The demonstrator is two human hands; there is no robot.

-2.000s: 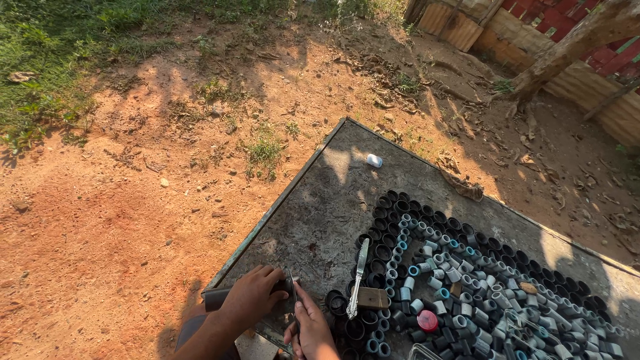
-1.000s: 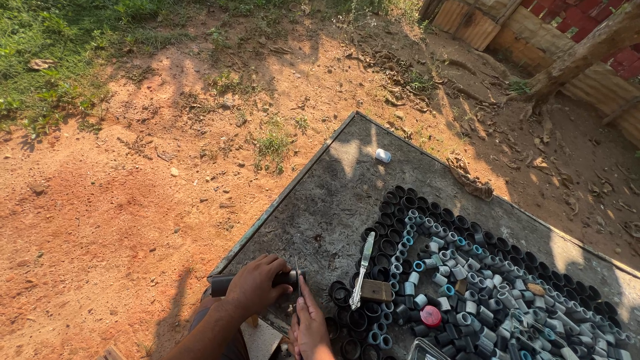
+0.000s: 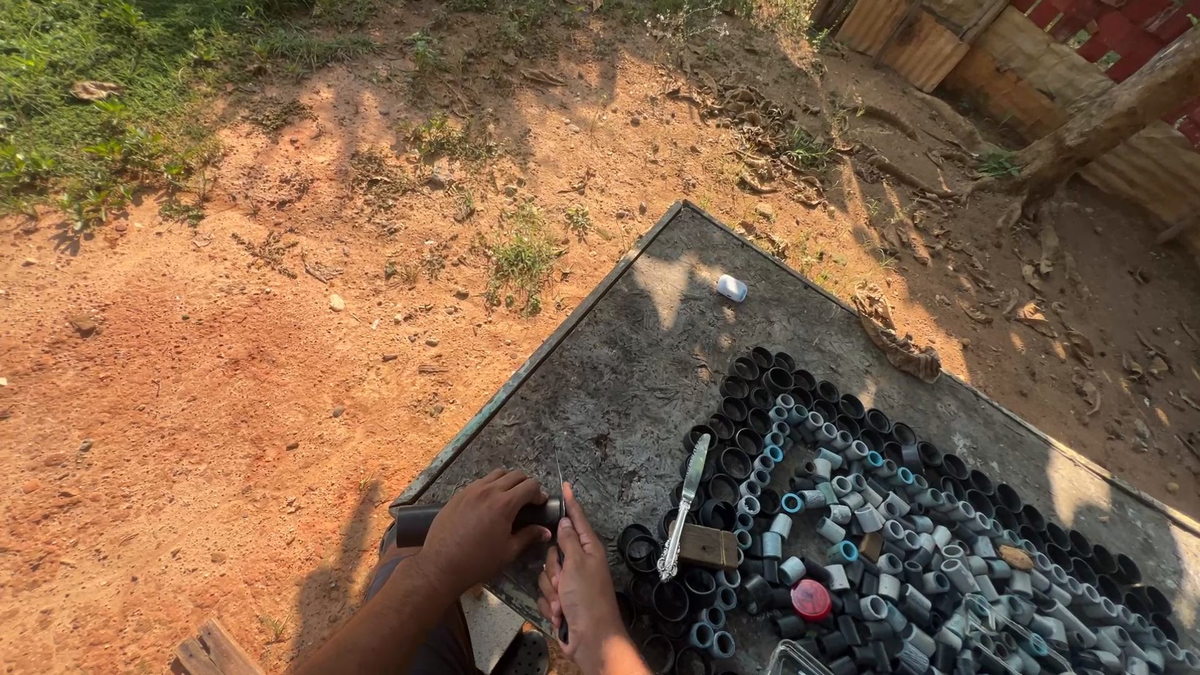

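Near the table's left corner, my left hand (image 3: 483, 530) grips a dark plastic pipe (image 3: 415, 525), which lies across the edge. My right hand (image 3: 583, 586) holds a thin-bladed knife (image 3: 562, 487) upright against the pipe's right end; most of its handle is hidden by the fingers. Right of my hands, a serrated table knife (image 3: 689, 497) with an ornate handle rests on black pipe rings and beside a small wooden block (image 3: 709, 547). Many short grey and bluish pipe pieces (image 3: 872, 520) lie heaped inside rows of black rings (image 3: 851, 406).
A white cylindrical object (image 3: 731, 288) lies near the far corner of the worn table (image 3: 581, 394). A red round lid (image 3: 811, 600) sits among the pieces, with a clear plastic container (image 3: 795, 659) at the bottom edge. A dry leaf (image 3: 895, 342) touches the right-hand edge.
The knife in my right hand has shifted at the pipe's end, and its blade now points up and away. My left hand has kept its grip on the pipe.
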